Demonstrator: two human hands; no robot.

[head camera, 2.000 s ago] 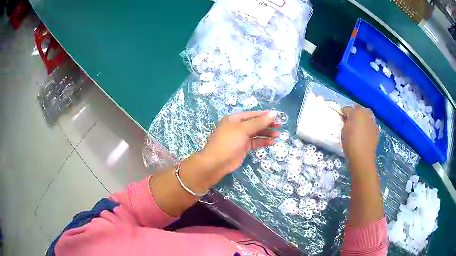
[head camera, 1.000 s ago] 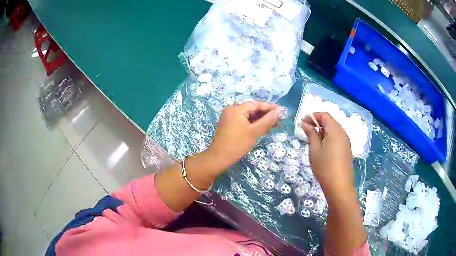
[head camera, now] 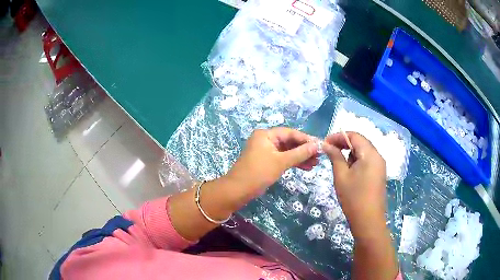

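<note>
My left hand point(head camera: 274, 156) pinches a small round white housing point(head camera: 318, 144) between thumb and fingertips. My right hand point(head camera: 356, 169) meets it there; its fingertips touch the housing, and a thin tan stick point(head camera: 347, 140) is held between its fingers. Whether the right fingertips also hold a small insert is hidden. Loose round white housings point(head camera: 315, 210) with dark marks lie below the hands on the clear plastic sheet point(head camera: 189, 128). The clear tub of small white inserts point(head camera: 404, 139) stands just beyond my right hand, which partly covers it.
A large clear bag of white parts point(head camera: 268, 65) lies at upper centre. A blue bin point(head camera: 403, 90) with translucent white pieces stands at the right. A heap of similar pieces point(head camera: 455, 243) and a white slip point(head camera: 409, 234) lie at lower right. A red stool point(head camera: 61, 60) is at upper left.
My right hand has moved from the tub leftward to my left fingertips, with the stick in it. My left hand still holds the housing, now slightly lower. The white slip has come into view.
</note>
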